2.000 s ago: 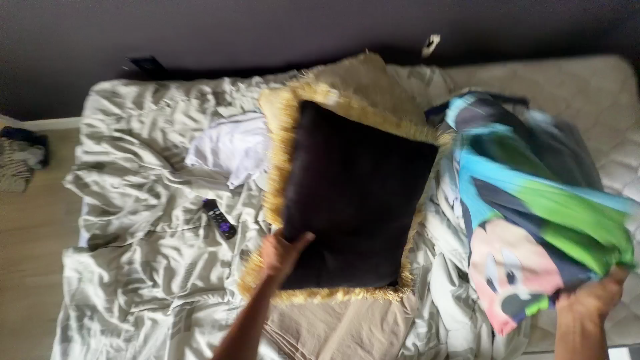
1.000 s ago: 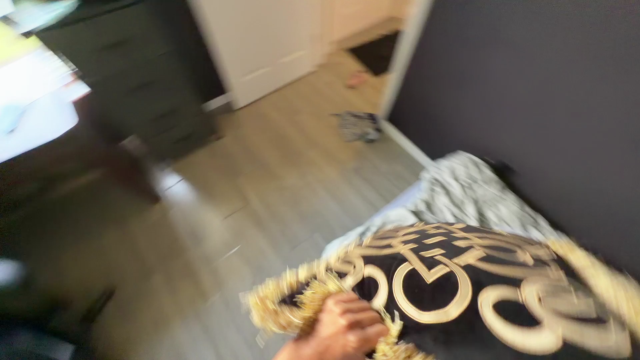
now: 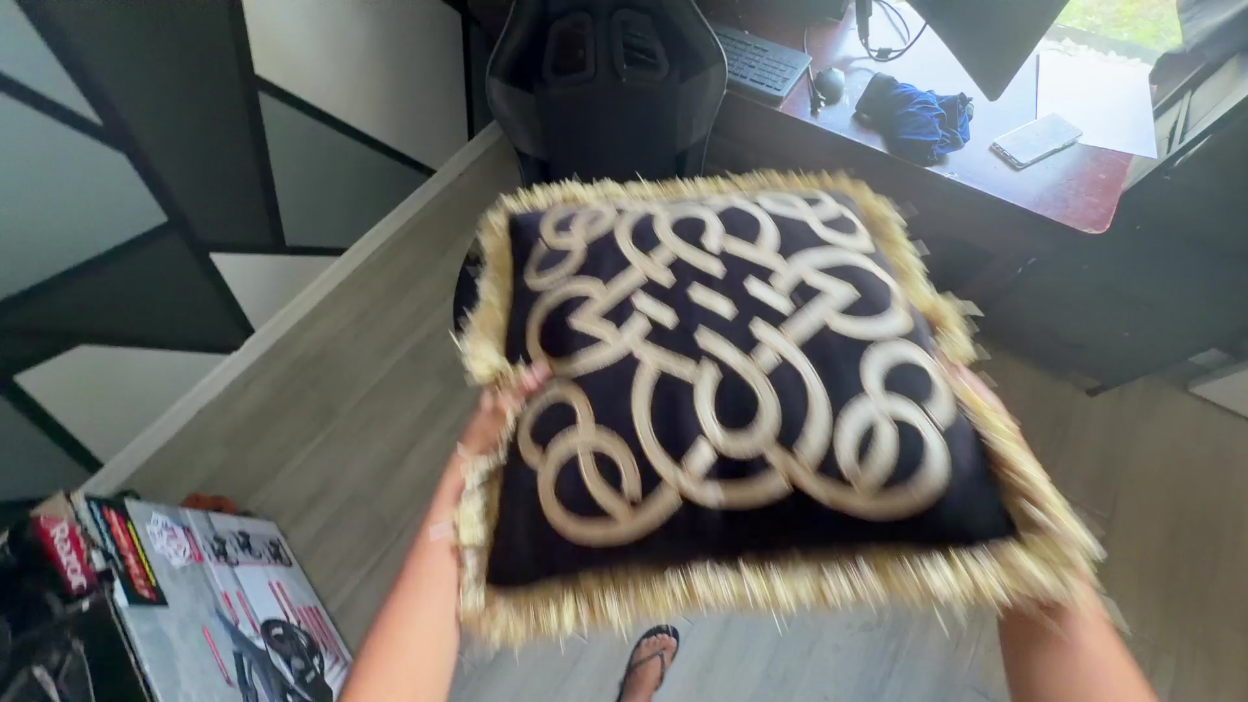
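Observation:
A square black throw pillow point(image 3: 721, 390) with a beige interlaced ring pattern and gold fringe is held up in front of me between both hands. My left hand point(image 3: 502, 405) grips its left edge, with fingertips showing over the fringe. On the opposite edge is my right hand point(image 3: 985, 400), mostly hidden by the fringe and blurred. The patterned face is turned toward me, and the pillow covers part of the floor and the base of the chair behind it.
A black gaming chair point(image 3: 609, 88) stands beyond the pillow. The desk point(image 3: 1063, 190) holds a keyboard point(image 3: 760, 63), a mouse point(image 3: 829, 86), a blue cloth point(image 3: 912, 115) and a phone point(image 3: 1035, 141). A printed cardboard box point(image 3: 224, 595) is at lower left, beside the wood-look floor point(image 3: 331, 468).
The view has swung from the bed to the desk and chair. My right hand, earlier on a colorful cartoon-print cloth, is now at the pillow's right edge. The pillow is lifted off the bed.

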